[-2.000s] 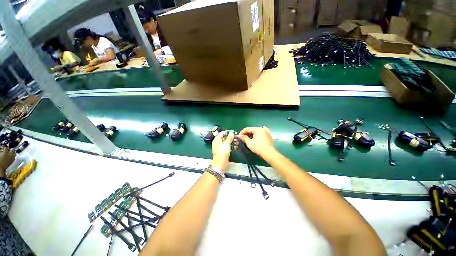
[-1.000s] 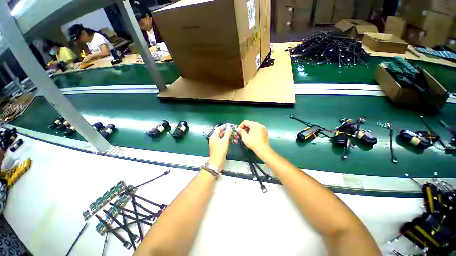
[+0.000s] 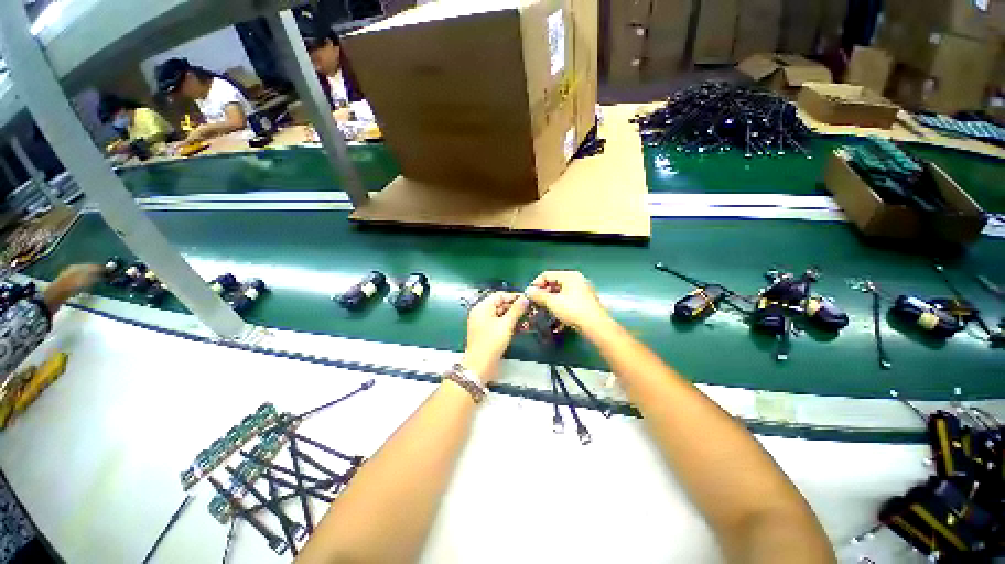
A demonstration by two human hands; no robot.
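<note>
My left hand and my right hand meet over the near edge of the green belt, fingertips close together. They hold a small PCB strip, mostly hidden by the fingers. Black cable leads with small plugs hang from it over the belt's pale edge. A black battery pack is partly hidden behind my hands. Stacked PCB panels lie on the white bench at left, their black cables fanning out to the right.
Battery packs lie spaced along the conveyor belt. More packs are piled at right on the bench. A large cardboard box stands beyond the belt. A grey post rises at left. Another person's hand reaches over the belt.
My hands stay together over the belt edge while the fingers and hanging leads shift slightly. Packs on the belt have moved a little right. The neighbour's hand has come over the belt at far left.
</note>
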